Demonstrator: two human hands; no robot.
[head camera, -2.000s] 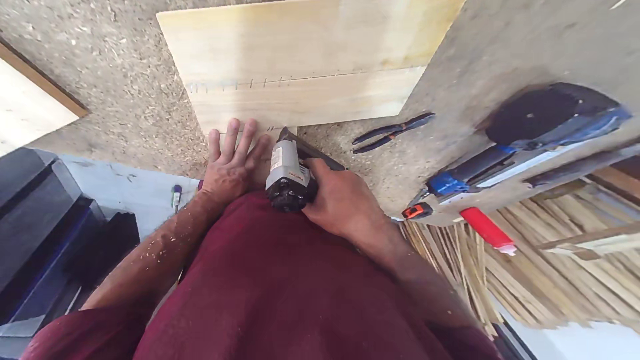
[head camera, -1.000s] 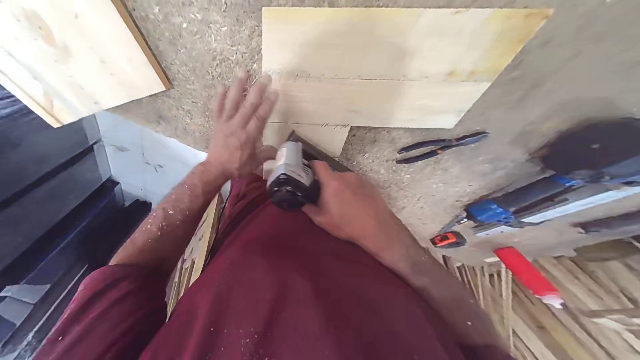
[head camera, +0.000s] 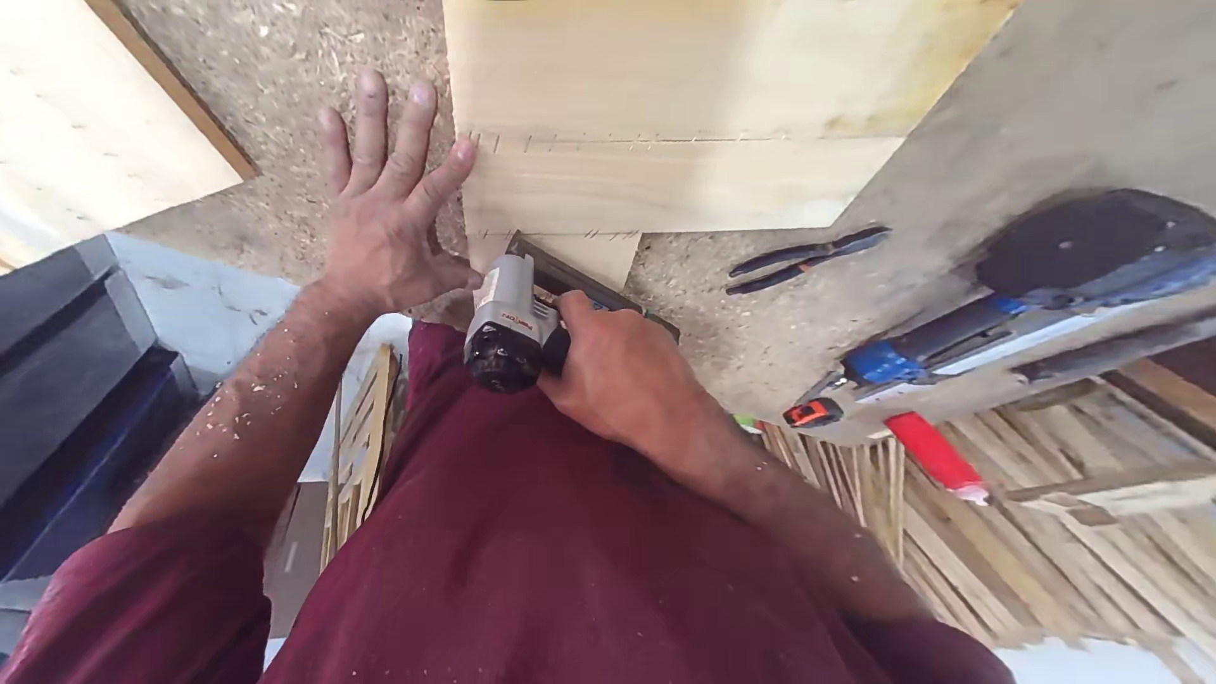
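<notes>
Gripped in my right hand (head camera: 622, 370) is a grey and black pneumatic stapler (head camera: 513, 318), its dark magazine reaching over the bottom edge of a pale wooden panel. The panel (head camera: 665, 180) is made of boards laid side by side, with a row of short marks or staples along the seam. A smaller wood piece (head camera: 589, 255) juts out from its lower left edge, beside the tool. My left hand (head camera: 385, 233) is spread with fingers apart left of the panel, its thumb near the tool and its index fingertip at the panel's left edge.
Black-handled pliers (head camera: 807, 258) lie right of the panel on the dusty worktop (head camera: 703, 332). Farther right are a blue and black tool (head camera: 950, 332), an orange and black tape measure (head camera: 813, 412) and a red bottle (head camera: 936, 456). Another panel (head camera: 95, 123) lies upper left; wood strips (head camera: 1007, 532) lie lower right.
Two seconds ago my left hand lay at the panel's lower left edge; now it is spread out left of the panel. The stapler stays in my right hand. The view has shifted.
</notes>
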